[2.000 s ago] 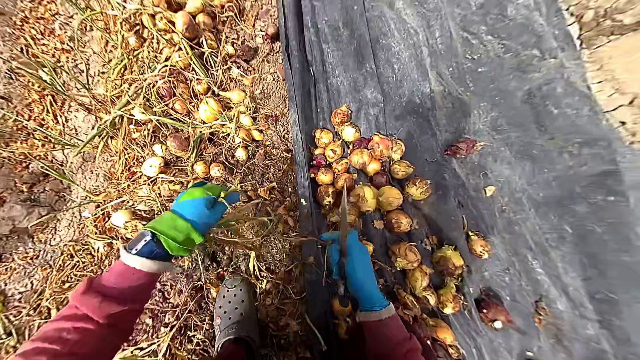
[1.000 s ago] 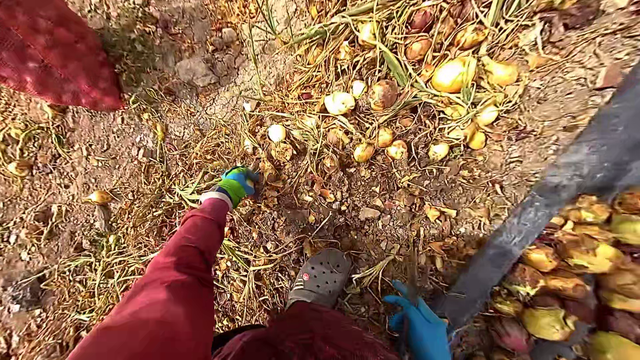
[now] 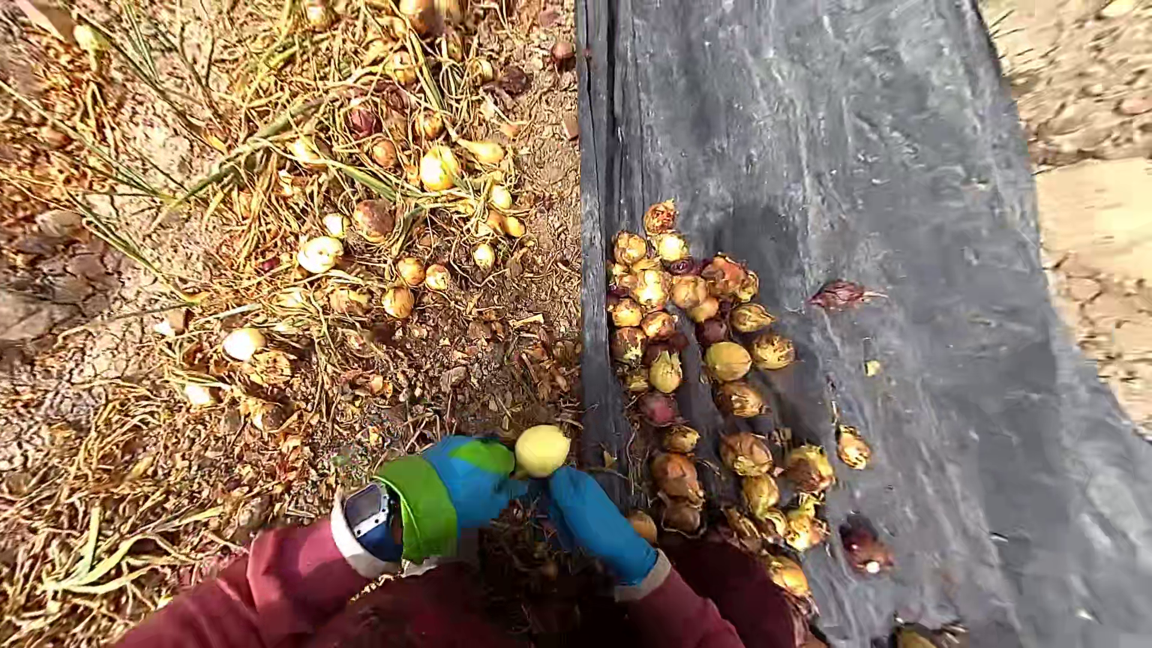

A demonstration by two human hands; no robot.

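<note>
My left hand (image 3: 472, 481), in a blue and green glove with a watch at the wrist, holds a pale yellow onion (image 3: 543, 451) at its fingertips. Close against the onion's lower side is my right hand (image 3: 594, 522), in a blue glove, its fingers curled; whatever it grips is hidden or too blurred to tell. Just right of my hands, many yellow and red onions (image 3: 727, 361) lie in a heap on a dark plastic sheet (image 3: 900, 225).
Unsorted onions (image 3: 439, 168) with dry leaves and stalks lie on the soil at the left. A folded edge of the sheet (image 3: 594, 270) runs beside them. A red onion (image 3: 866, 547) sits apart at the lower right, and bare cracked soil (image 3: 1080, 99) borders the sheet.
My left hand has come back from the soil at the left and now holds a pale onion. Both hands have come together. The view has swung back toward the sheet.
</note>
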